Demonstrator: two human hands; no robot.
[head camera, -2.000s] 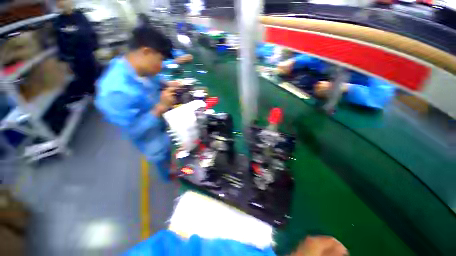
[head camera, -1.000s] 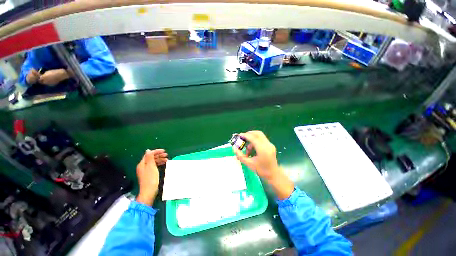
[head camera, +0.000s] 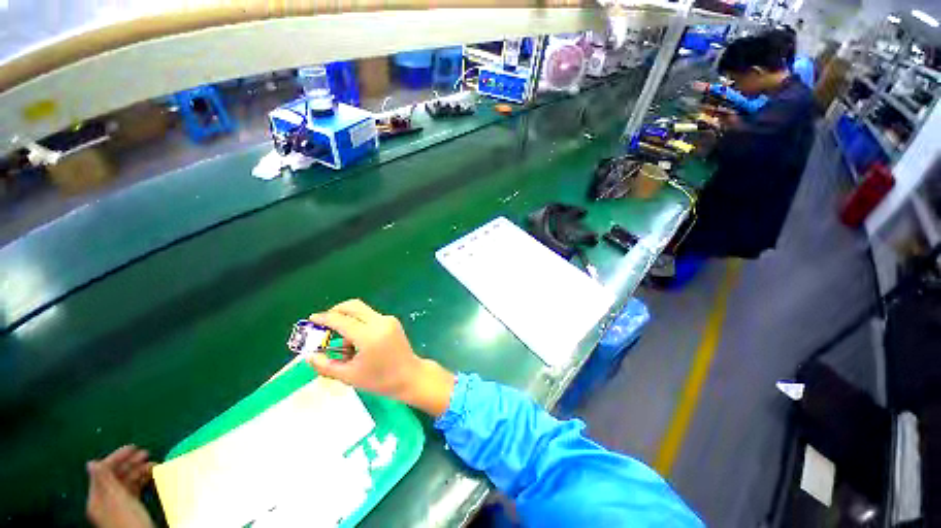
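Observation:
My right hand (head camera: 377, 351) holds a small dark-edged square module (head camera: 309, 337) with a pale centre between thumb and fingers, above the far edge of the green tray (head camera: 404, 438). A thin dark tool seems to show by the fingers, too small to be sure. A cream-white sheet (head camera: 263, 443) lies over the tray, with small white pieces (head camera: 378, 451) beside it inside the tray. My left hand (head camera: 121, 487) is at the lower left, partly cut off by the picture's edge, fingers apart by the sheet's left edge; nothing shows in it.
A long white compartment tray (head camera: 531, 287) lies right of the green tray. Beyond it are a black cable bundle (head camera: 562, 225) and a small black object (head camera: 620, 238). A blue bench machine (head camera: 325, 132) stands across the bench. A person in dark clothing (head camera: 761, 155) is at the bench farther right.
The view has swung from the fixture at left to the tray, then rightward. The module stays in my right hand since one second ago. My left hand now sits nearer the picture's lower-left edge.

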